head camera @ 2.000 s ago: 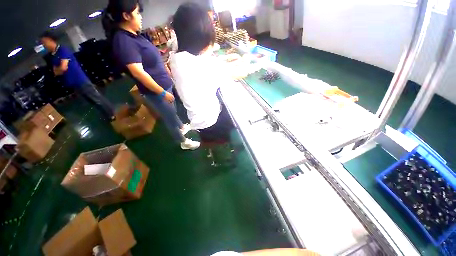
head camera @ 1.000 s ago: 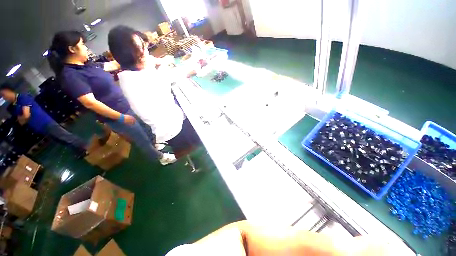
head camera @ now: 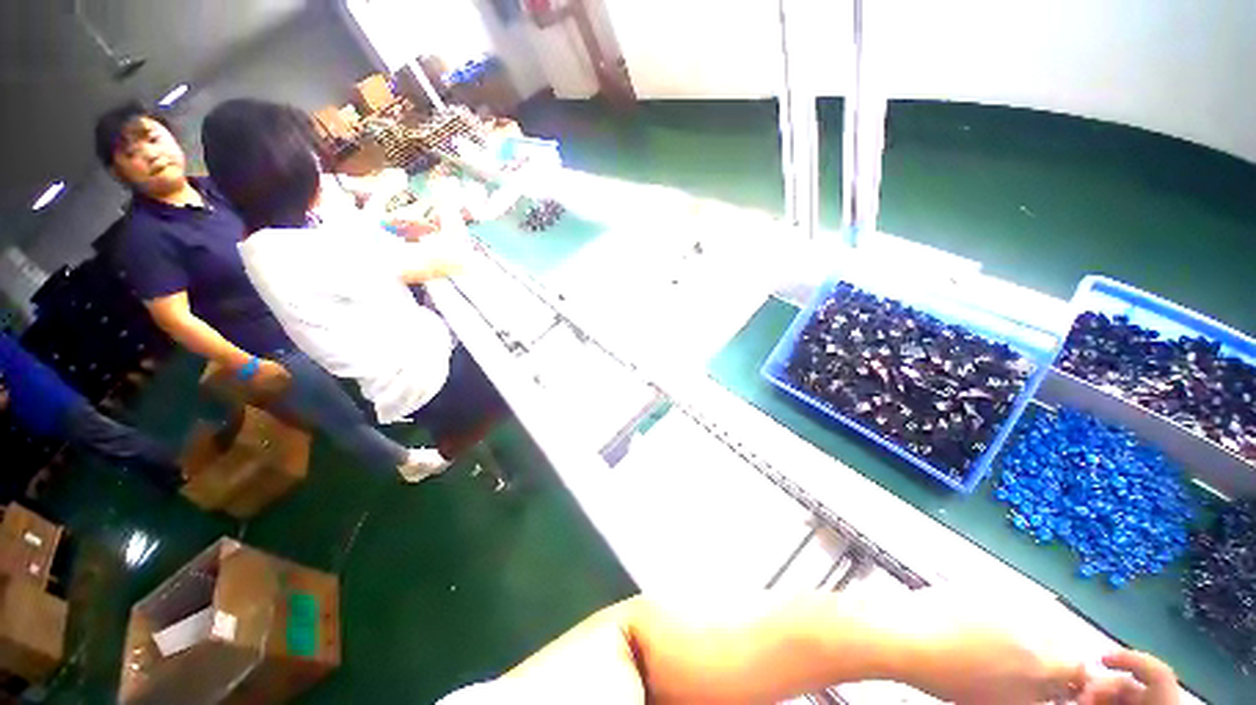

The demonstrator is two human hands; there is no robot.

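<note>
My left forearm crosses the bottom of the view, and my left hand [head camera: 1132, 679] is at the lower right, overexposed and partly cut off by the edge. Its fingers look curled; whether they hold anything cannot be told. My right hand is not in view. A blue bin [head camera: 780, 369] of small black parts [head camera: 909, 372] stands on the green mat. A heap of bright blue parts [head camera: 1095, 493] lies right of it, and a heap of dark parts [head camera: 1226, 585] is at the right edge. A second blue bin [head camera: 1088, 292] with dark parts sits behind.
The conveyor line [head camera: 716, 438] runs diagonally, with a dark and green flat piece [head camera: 636, 430] on it. Two people [head camera: 351, 310] [head camera: 186, 262] are at the upper left, and part of another is at the left edge. Open cartons [head camera: 227, 627] stand on the floor. Metal posts [head camera: 827, 138] rise behind the line.
The view has swung right, bringing the bins and blue heap further in. My left arm now reaches further right across the bottom, and its hand has come into view.
</note>
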